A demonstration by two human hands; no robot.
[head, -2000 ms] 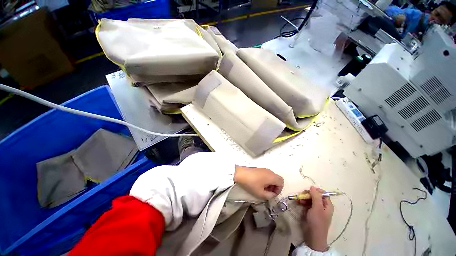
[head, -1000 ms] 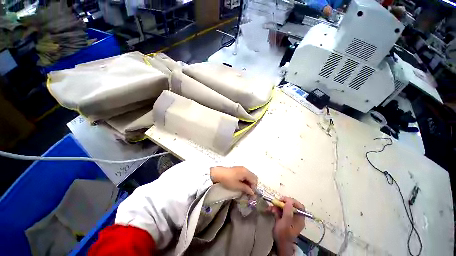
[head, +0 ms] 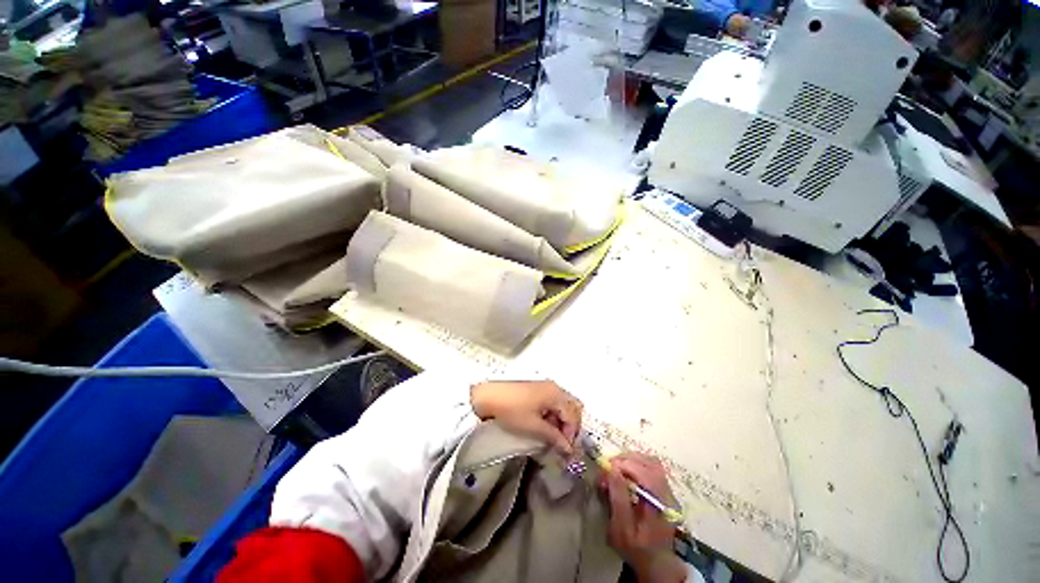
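A beige-grey fabric workpiece lies in front of me at the table's front edge, with small dark round spots on it. My left hand pinches its upper edge near a small shiny fitting. My right hand holds a slim yellow-and-white pen-like tool, its tip pointing at the fabric beside my left fingertips. Whether the tip touches the fabric cannot be told.
Folded beige pieces with yellow edging are piled at the table's left. A blue bin stands lower left, crossed by a white hose. A white machine, power strip and black cord are right.
The view has swung right. My right hand and the tool have moved left, closer to my left hand, which keeps its pinch on the fabric.
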